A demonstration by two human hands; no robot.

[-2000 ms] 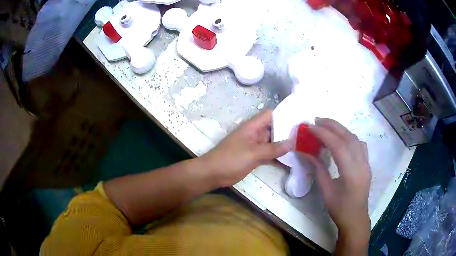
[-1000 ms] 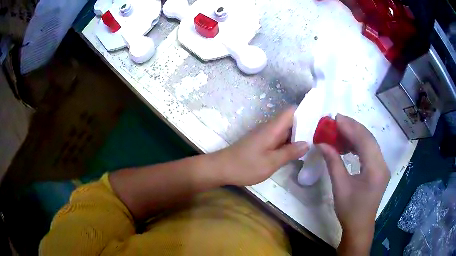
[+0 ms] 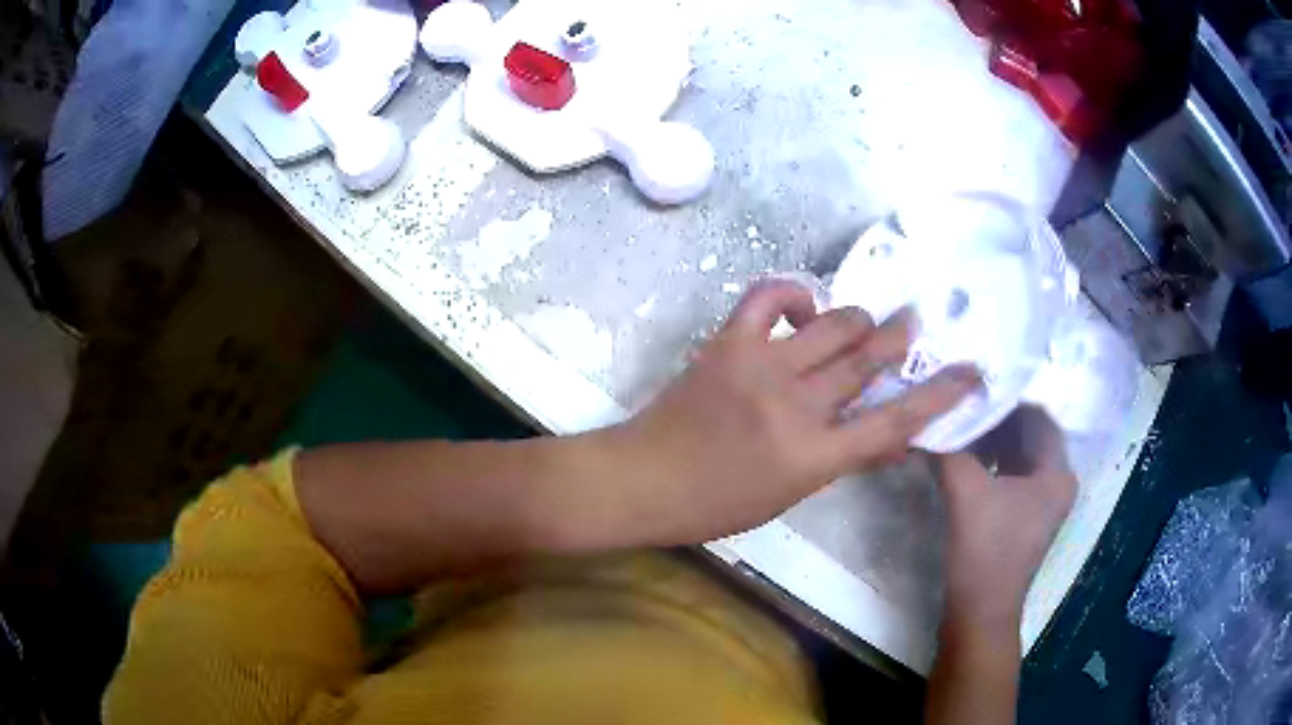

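A white plastic housing (image 3: 992,305) is held tilted above the right part of the board, its hollow inner side facing up. My left hand (image 3: 794,397) grips its left edge, with fingers reaching over the inside. My right hand (image 3: 1006,496) is under its near edge, and its fingertips are hidden behind the housing. The red block is out of sight; I cannot tell if the right fingers touch it.
Two white assemblies with red blocks (image 3: 540,75) lie at the board's upper left. A silver screw feeder (image 3: 1155,283) stands at the right edge, with a red heap (image 3: 1056,57) behind it. A clear plastic bag (image 3: 1219,581) lies lower right.
The housing has been turned over from its outer face to its hollow inside. My left fingers have moved over it, my right hand has gone beneath, and the red block is hidden.
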